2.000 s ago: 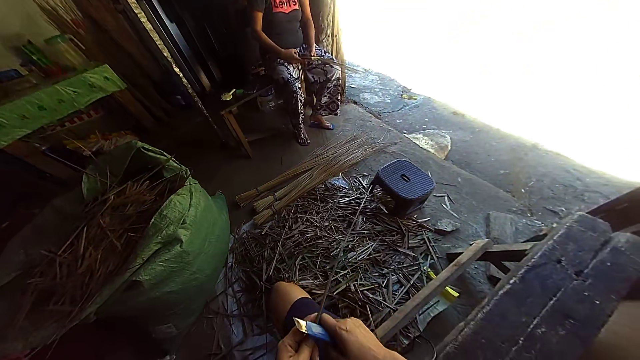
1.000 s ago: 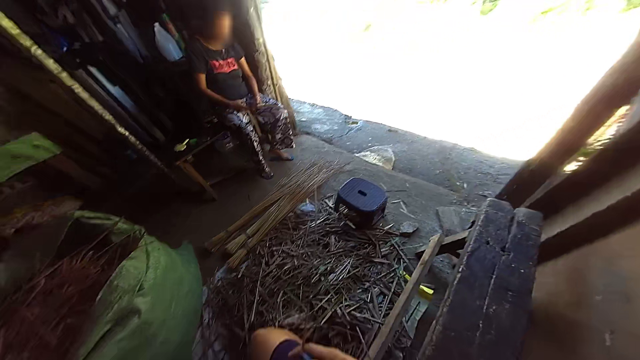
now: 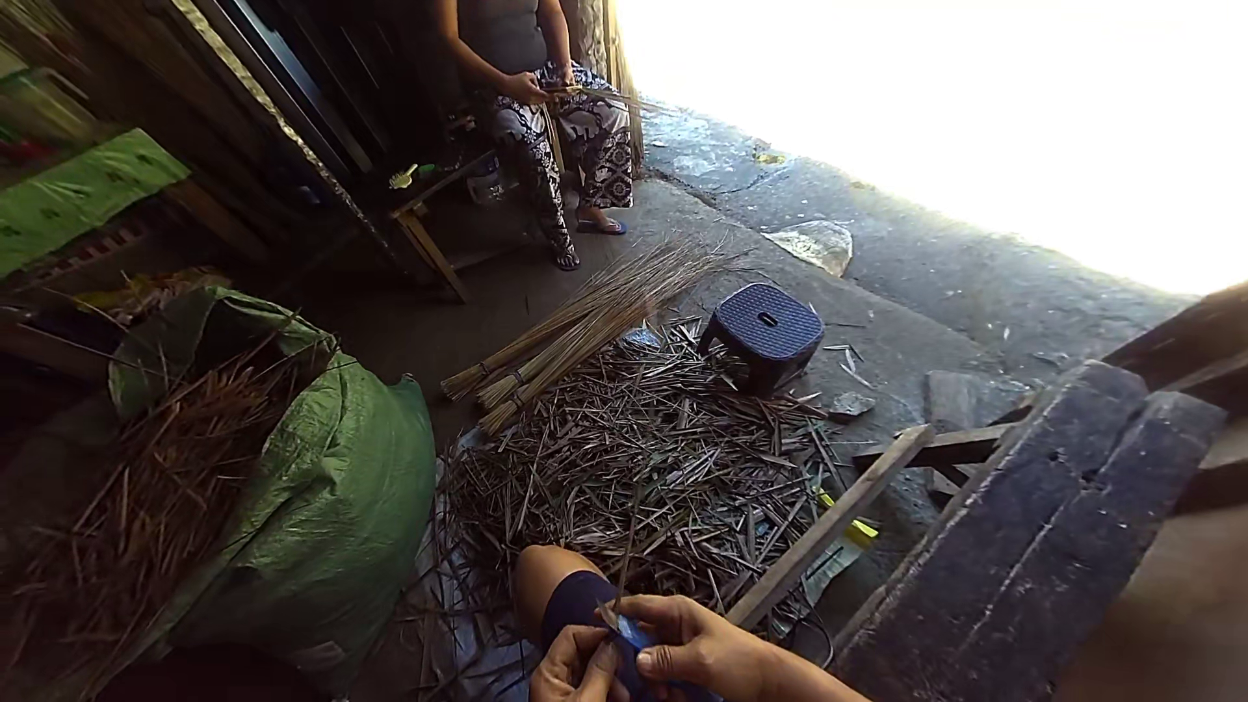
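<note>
At the bottom centre, my right hand [image 3: 687, 639] is closed around a blue-handled blade [image 3: 632, 634], its tip pointing up and left. Close against it, my left hand [image 3: 575, 668] pinches the lower end of a thin brown stick [image 3: 629, 546], which rises over the litter; the exact grip is partly hidden by fingers. Both hands are beside my bent knee [image 3: 556, 585]. Beyond them spreads a heap of dry leaf scraps [image 3: 643, 448]. Tied bundles of thin sticks [image 3: 575, 336] lie at its far edge.
An open green sack [image 3: 361, 487] of brown scraps stands left. A dark plastic stool [image 3: 767, 322] is at the heap's far right edge. A wooden bench [image 3: 1033, 526] and a slat [image 3: 838, 522] are on the right. A person [image 3: 546, 107] sits beyond, holding thin strips.
The view has swung and tilted back down since a second ago. My hands, mostly below the frame then, are in view again with the blue-handled blade.
</note>
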